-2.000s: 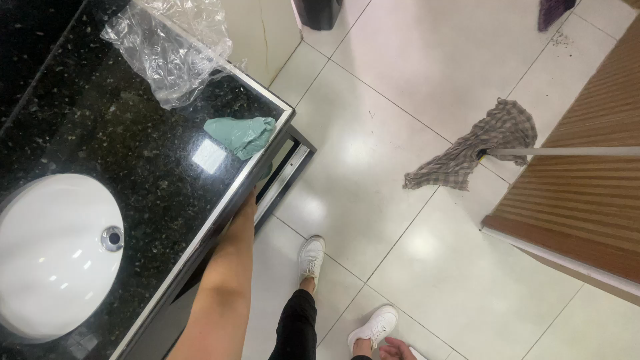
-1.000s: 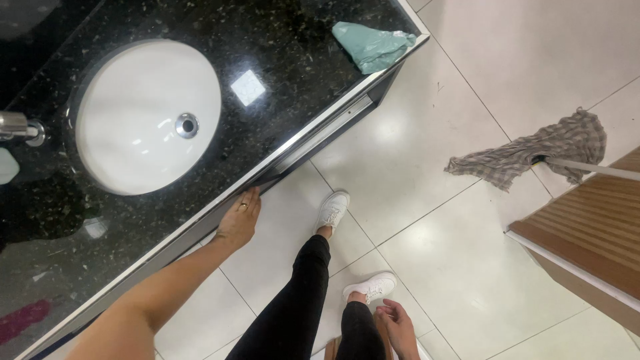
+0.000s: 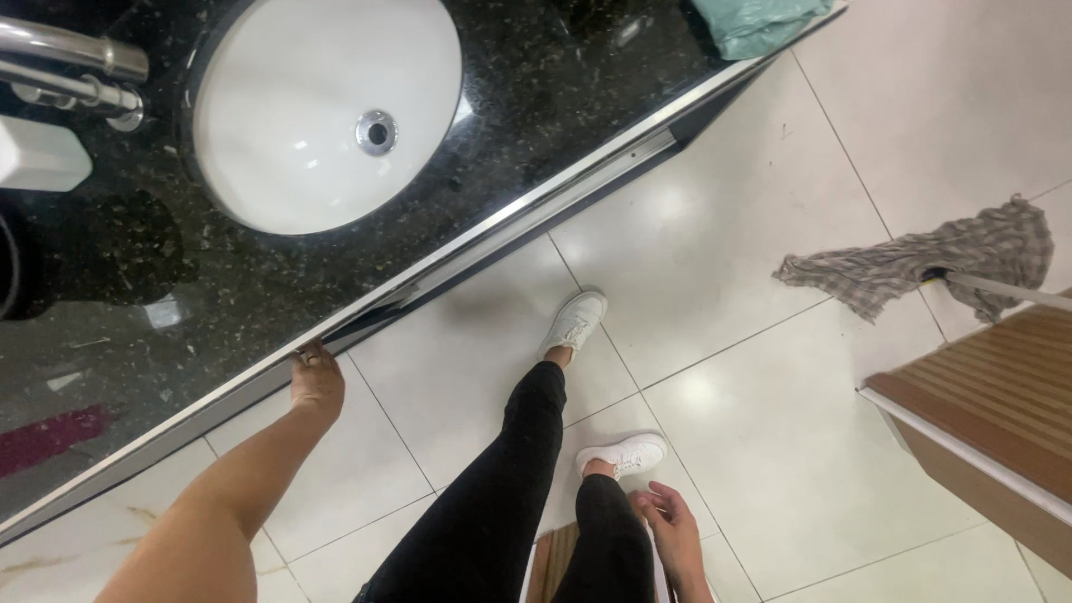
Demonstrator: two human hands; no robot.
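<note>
My left hand (image 3: 318,381), with a ring on one finger, touches the front of the cabinet (image 3: 251,385) just under the edge of the black stone countertop (image 3: 536,109); its fingertips are partly hidden there. My right hand (image 3: 670,523) hangs beside my right leg with its fingers loosely bent and nothing seen in it. A white oval sink (image 3: 327,100) with a metal drain (image 3: 376,132) is set in the countertop. A green cloth or bag (image 3: 762,21) lies at the countertop's far corner.
A checked cloth (image 3: 938,251) on a pole (image 3: 1013,289) lies on the tiled floor (image 3: 737,394). Wooden furniture (image 3: 988,402) stands at the right. A metal faucet (image 3: 75,59) and a white container (image 3: 42,155) are at the upper left. My white shoes (image 3: 578,322) stand between.
My left hand has moved along the cabinet front, away from the corner with the green item. The view has shifted along the counter, and the clear plastic seen earlier is out of view.
</note>
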